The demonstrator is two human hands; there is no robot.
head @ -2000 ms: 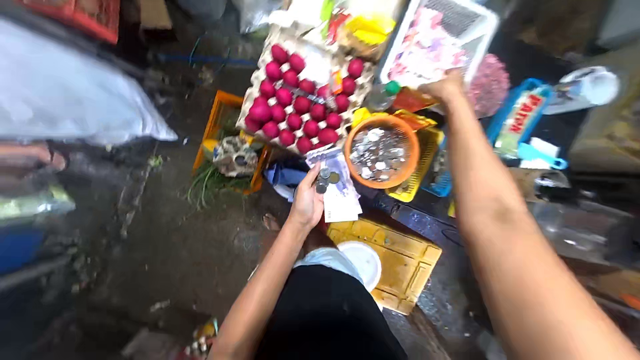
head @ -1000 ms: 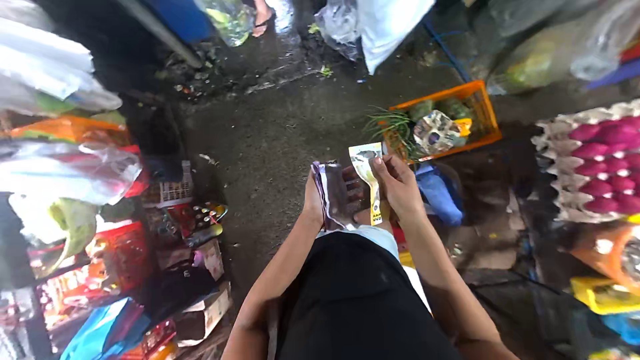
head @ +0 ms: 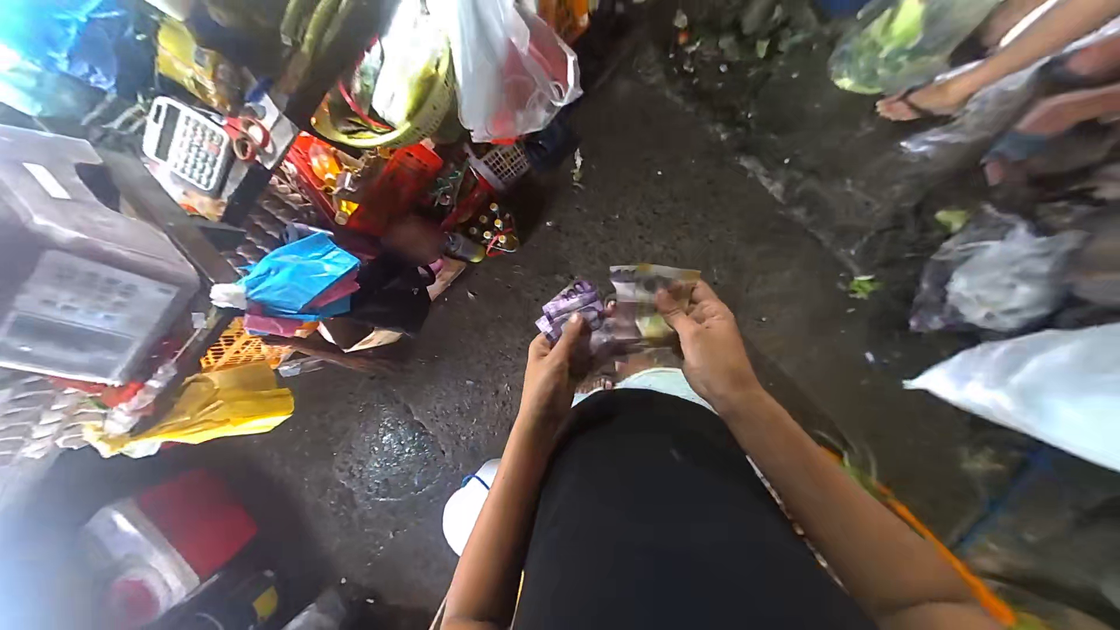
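My left hand (head: pixel 553 372) holds several purple banknotes (head: pixel 573 308) between thumb and fingers, with the thumb on top. My right hand (head: pixel 710 341) grips a paler, yellowish banknote (head: pixel 643 297) by its right side. The two hands are close together above my lap, and the notes nearly meet or overlap between them; which, I cannot tell. Part of the notes' lower edges is blurred. Whether coins lie under the left hand's notes is hidden.
At the left are a calculator (head: pixel 188 144), red-handled scissors (head: pixel 248 138), a blue plastic bag (head: pixel 302 276) and a yellow bag (head: pixel 214 407). A white sack (head: pixel 1037 389) lies on the wet floor at right. Another person's foot (head: pixel 927 101) is at upper right.
My right hand was at the bowl of coins, then came over beside my left hand and now holds a banknote. The view has swung round, so the eggs and bowl are out of sight.
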